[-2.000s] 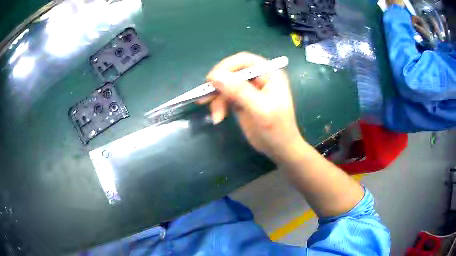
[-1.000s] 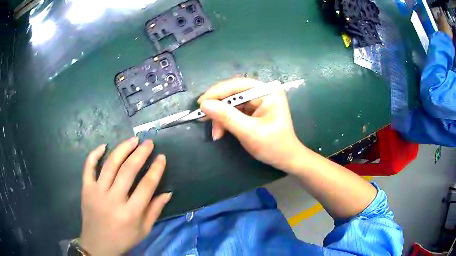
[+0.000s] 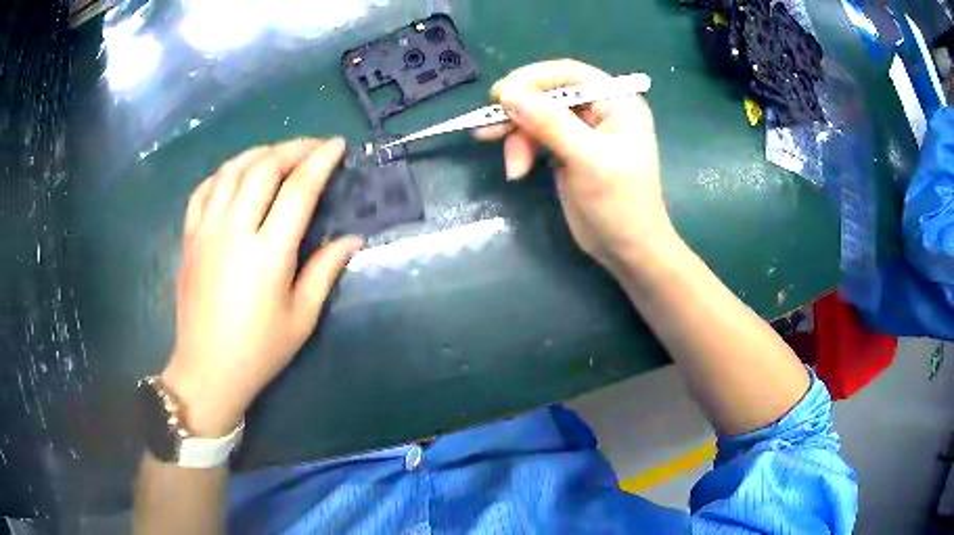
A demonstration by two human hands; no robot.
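A black bracket (image 3: 379, 196) lies on the dark green mat, partly covered by my left hand (image 3: 246, 256), whose fingers rest on its left side. My right hand (image 3: 586, 146) grips silver-white tweezers (image 3: 460, 126). The tweezer tips are at the upper edge of this bracket, near a small pale piece; whether they hold it cannot be told. A second black bracket (image 3: 408, 65) with round lens holes lies just beyond, close to the first.
A heap of black brackets (image 3: 779, 57) with a yellow bit (image 3: 752, 111) and clear wrinkled film (image 3: 797, 149) lies at upper right. A blue sleeve (image 3: 931, 219) of another person is at the right edge. A red bin (image 3: 853, 345) stands below the mat's edge.
My left hand has moved up and right onto the nearer bracket, which has turned. My right hand has moved up with the tweezers, from the strip to the bracket's edge.
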